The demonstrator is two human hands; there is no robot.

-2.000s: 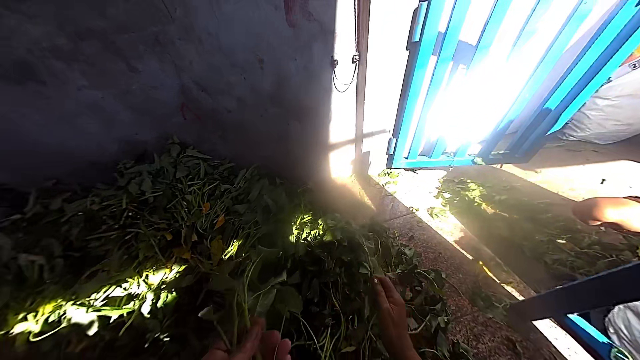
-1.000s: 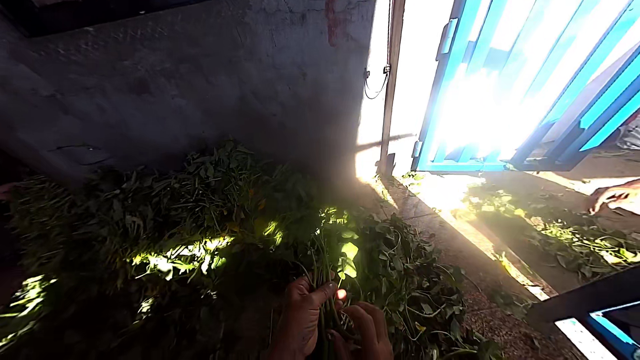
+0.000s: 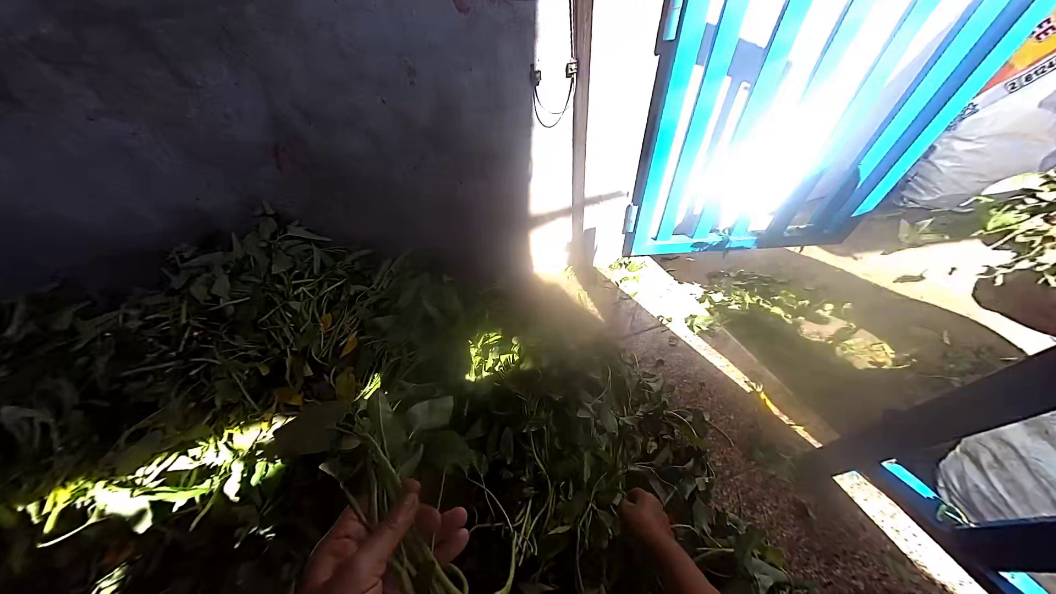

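Note:
My left hand (image 3: 379, 540), at the bottom centre, is closed round a bunch of leafy green stems (image 3: 384, 478) whose leaves point up and away. To its right, my right hand (image 3: 648, 516) reaches into the near edge of a large heap of leafy greens (image 3: 536, 445), its fingertips at the stems. Whether those fingers grip any stem cannot be told in the shade. The heap covers the floor along the wall, with a few yellow leaves and sunlit patches in it.
A grey wall (image 3: 247, 124) stands behind the heap. A blue barred metal gate (image 3: 742, 165) is at the upper right, with whitish sacks (image 3: 982, 157) beyond it. Dark metal bars (image 3: 949, 404) cross the lower right. More greens (image 3: 1027, 223) show by a person's hand (image 3: 1019, 301) at the right edge.
My hands were close together a second ago; now they are apart, the right one out over the heap. The bunch in my left hand shows more plainly. Greens now show beside the other person's hand.

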